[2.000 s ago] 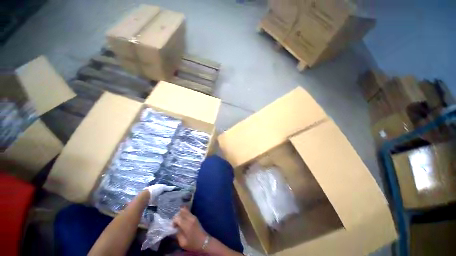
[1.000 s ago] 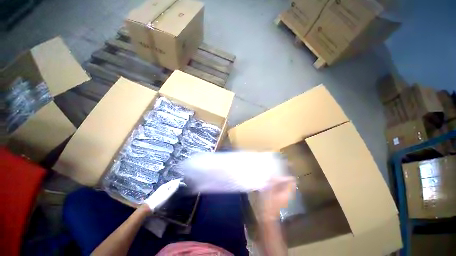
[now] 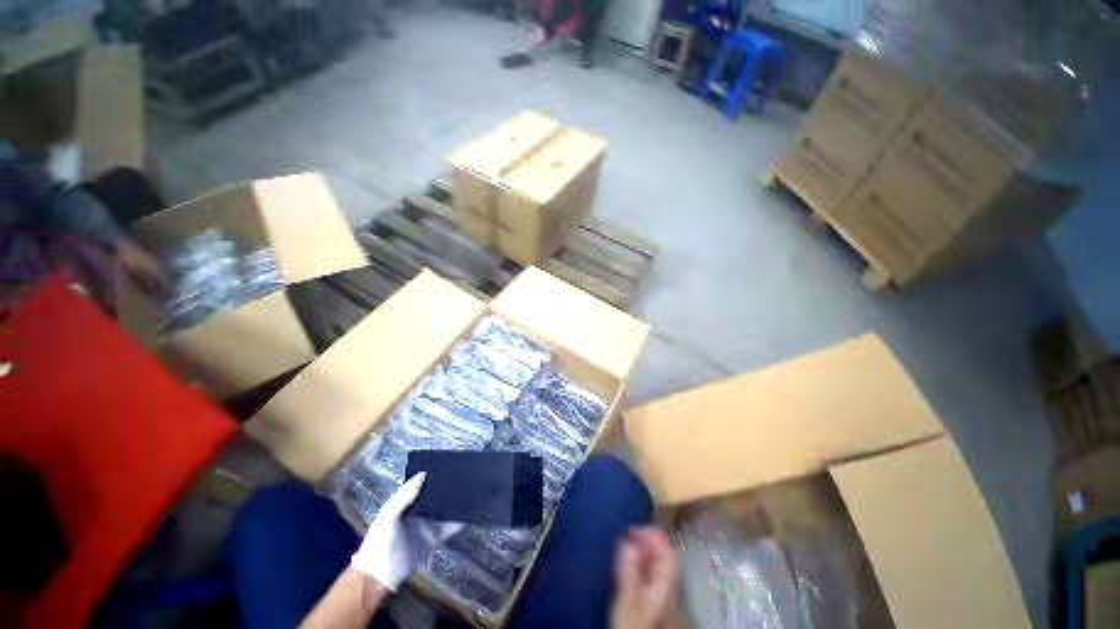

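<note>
My left hand (image 3: pixel 399 537), in a white glove, holds a flat black case (image 3: pixel 473 487) by its left end, above the open carton of bagged pieces (image 3: pixel 381 356). Rows of silvery-dark bubble-bagged packs (image 3: pixel 461 398) fill that carton before my knees. My bare right hand (image 3: pixel 646 575) is blurred at the lower middle, over my right knee and beside the carton of clear bags (image 3: pixel 786 424); its fingers look curled, and I cannot tell if it holds anything. Pale crumpled plastic (image 3: pixel 752 578) lies in that right carton.
The red worktable (image 3: pixel 111 442) is at the left, with dark pieces (image 3: pixel 27 522) at its edge. A person's arm (image 3: pixel 123 252) shows beside the coworker's carton (image 3: pixel 307 227). A closed carton (image 3: pixel 522 184) stands on a pallet (image 3: pixel 614 264). Stacked cartons (image 3: pixel 903 160) and blue stools (image 3: pixel 744 68) are farther back.
The clear bag has left my right hand, and more plastic shows in the right carton. My left hand has lifted the black case into clear sight. The view has swung up and left.
</note>
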